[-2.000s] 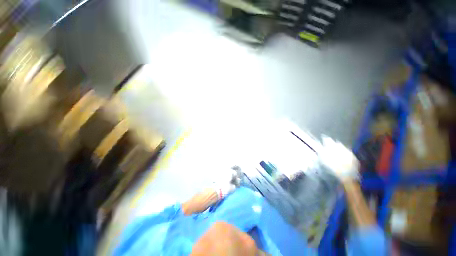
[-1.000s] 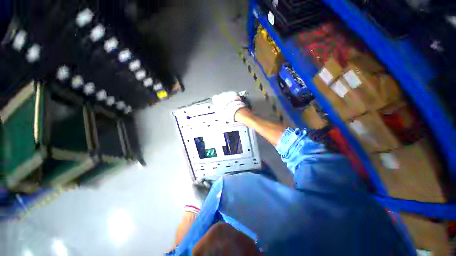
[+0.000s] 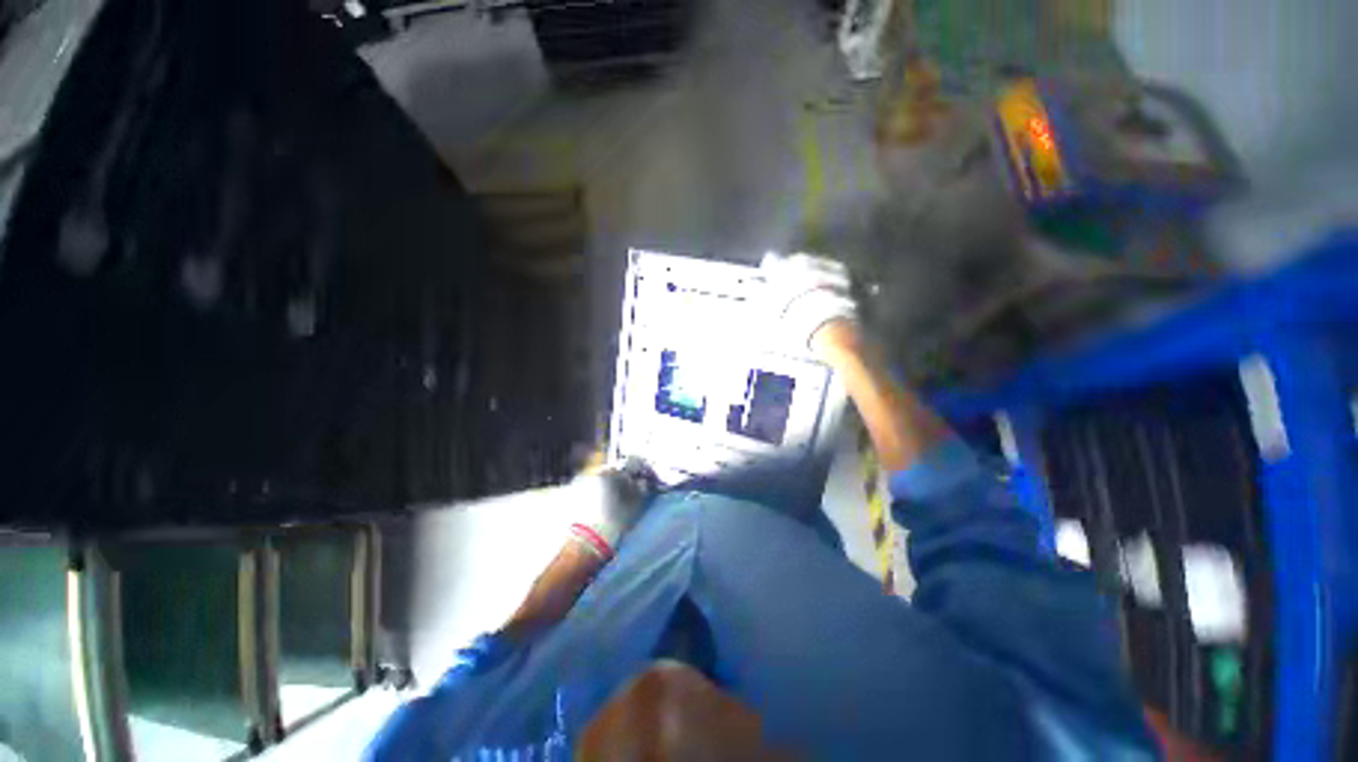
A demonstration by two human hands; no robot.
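A PCB magazine rack (image 3: 712,320) is held in front of my body, its pale metal end plate facing up, with two dark rectangular windows; something green shows through the left one. My right hand (image 3: 812,298), in a white glove, grips its far right corner. My left hand (image 3: 608,503), in a white glove with a red cuff line, holds its near left corner; the fingers are partly hidden and blurred.
Black stacked bins (image 3: 224,298) stand on the left, above a metal frame with green panels (image 3: 179,625). A blue shelf frame (image 3: 1281,447) with dark contents is on the right. A blurred machine with an orange display (image 3: 1035,142) is at the upper right.
The view has turned and moved along the aisle. The rack is still between both hands. The boxed shelves on the right have given way to the machine and another blue frame; the black bins are closer.
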